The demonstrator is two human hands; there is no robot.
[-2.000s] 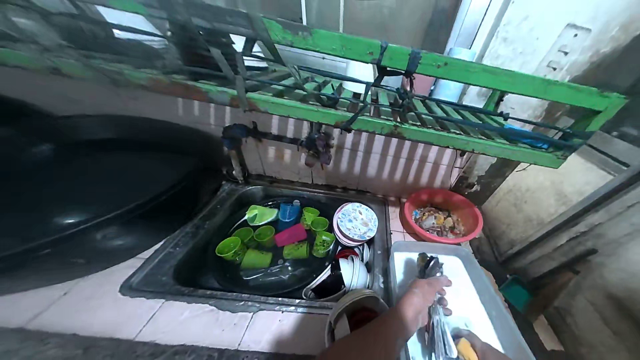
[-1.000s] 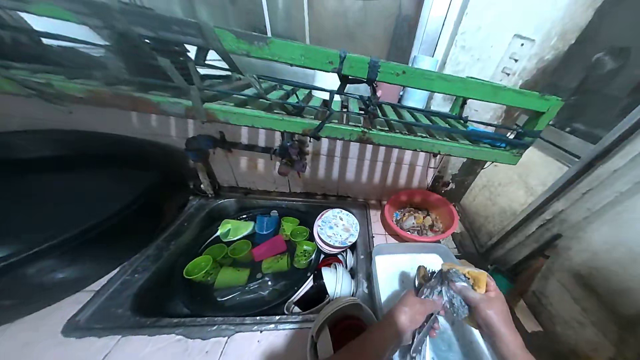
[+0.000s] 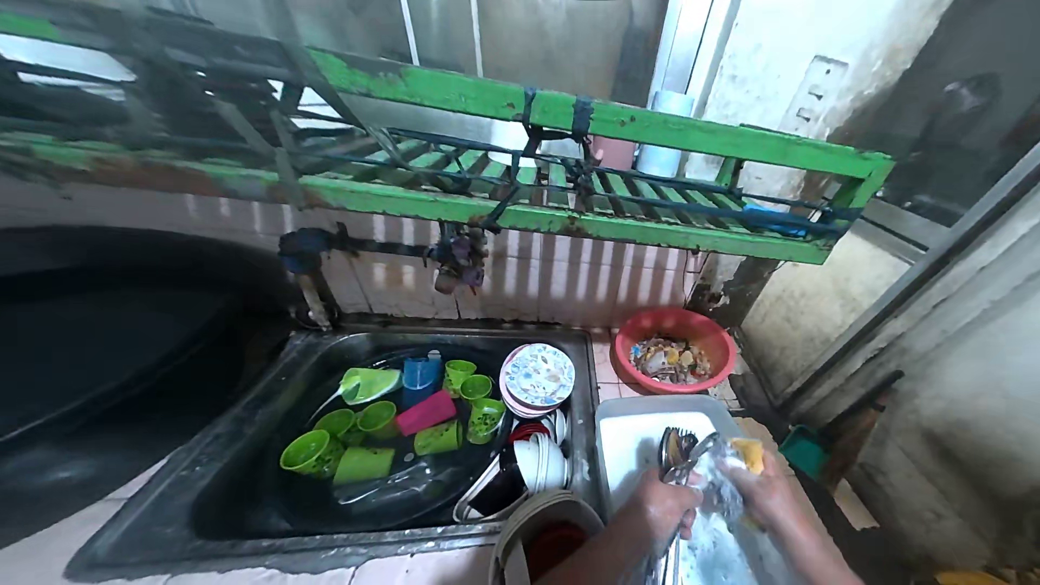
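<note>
My left hand (image 3: 668,505) grips a bundle of metal spoons and forks (image 3: 679,455) above a white plastic basin (image 3: 624,418). In my right hand (image 3: 760,487) is a yellow sponge (image 3: 747,455), pressed near the cutlery with foamy, clear crumpled material (image 3: 717,479) between the hands. Left of the basin, the dark sink (image 3: 236,479) holds green plastic cups (image 3: 364,465), a blue cup (image 3: 420,380), a pink cup (image 3: 426,412), a green scoop-like item (image 3: 370,385), a stack of patterned plates (image 3: 539,374) and white bowls (image 3: 540,463).
A red basin (image 3: 630,370) of food scraps stands behind the white one. A pail-like container (image 3: 512,520) is at the sink's front right. Above runs a green wooden rack (image 3: 650,130); a tap (image 3: 461,258) projects from the wall. A large black vessel (image 3: 122,341) fills the left.
My right hand, at the frame's lower edge two seconds ago, has come up beside the cutlery with the sponge. My left hand still holds the bundle. The view has shifted somewhat.
</note>
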